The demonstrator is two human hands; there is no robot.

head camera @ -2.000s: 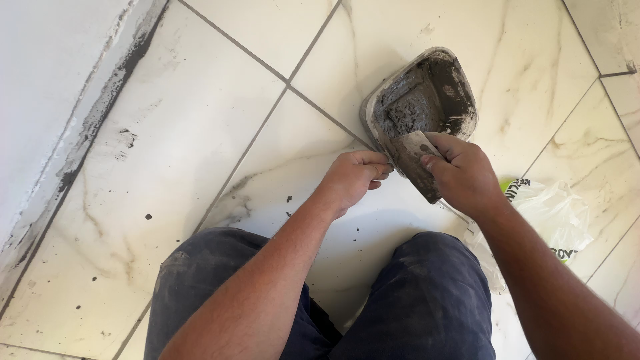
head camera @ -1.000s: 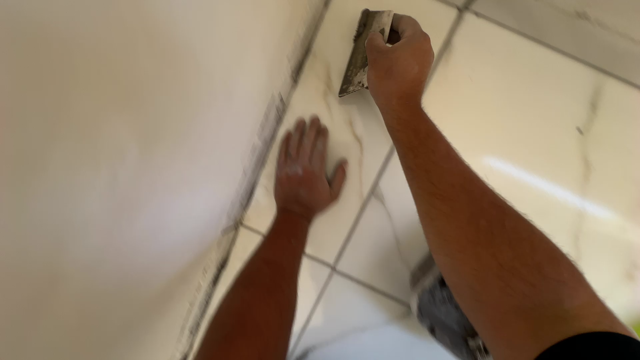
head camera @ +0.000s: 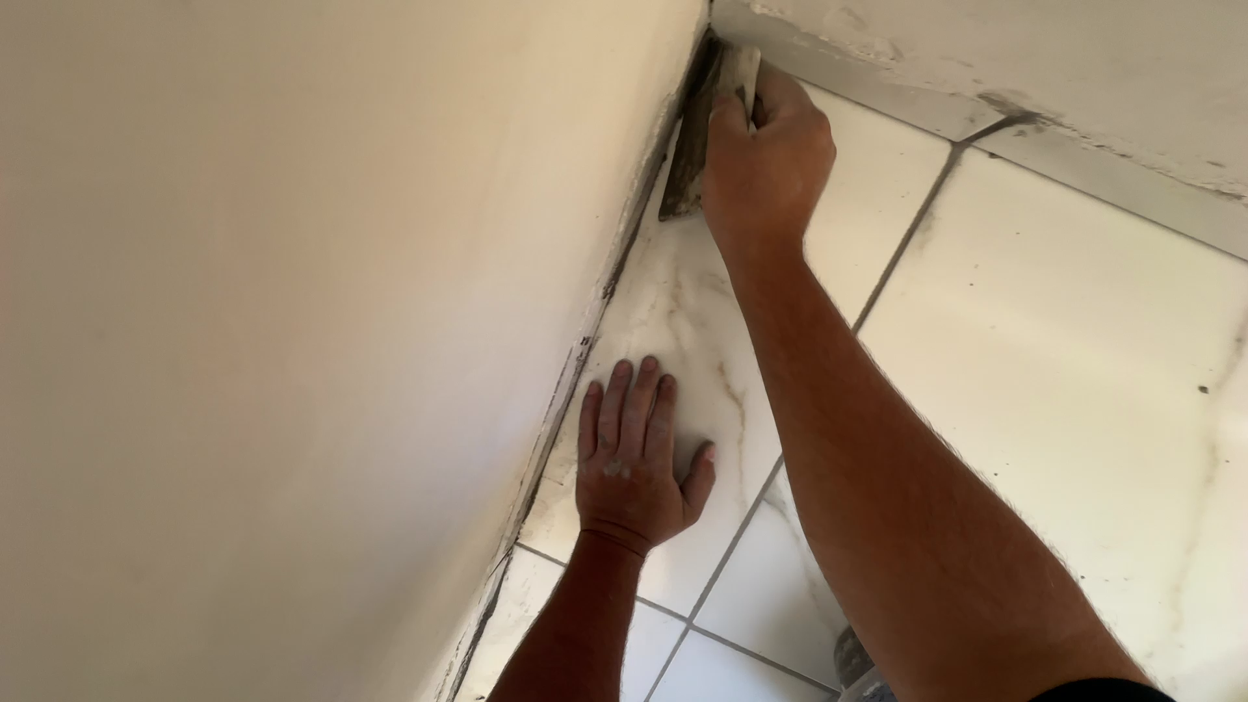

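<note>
My right hand (head camera: 770, 161) grips a flat float or scraper (head camera: 690, 156) smeared with dark grout, its far end in the corner where the floor meets two walls. The tool's long edge lies along the grout joint (head camera: 624, 258) at the foot of the left wall. Nearer to me, my left hand (head camera: 634, 453) rests palm down on a marble-look floor tile (head camera: 726, 390), fingers spread a little, holding nothing. The blade's underside is hidden.
A smooth pale wall (head camera: 292, 292) fills the left side. At the top right stands a second wall (head camera: 1121, 58) with a tile skirting strip (head camera: 1102, 185) at its base. A dark object (head camera: 853, 663), partly hidden by my right forearm, shows at the bottom edge.
The view has swung from the grout tub to the wall corner. My left hand went down flat on the tile. My right hand moved the tool from the tub to the tile, then into the corner.
</note>
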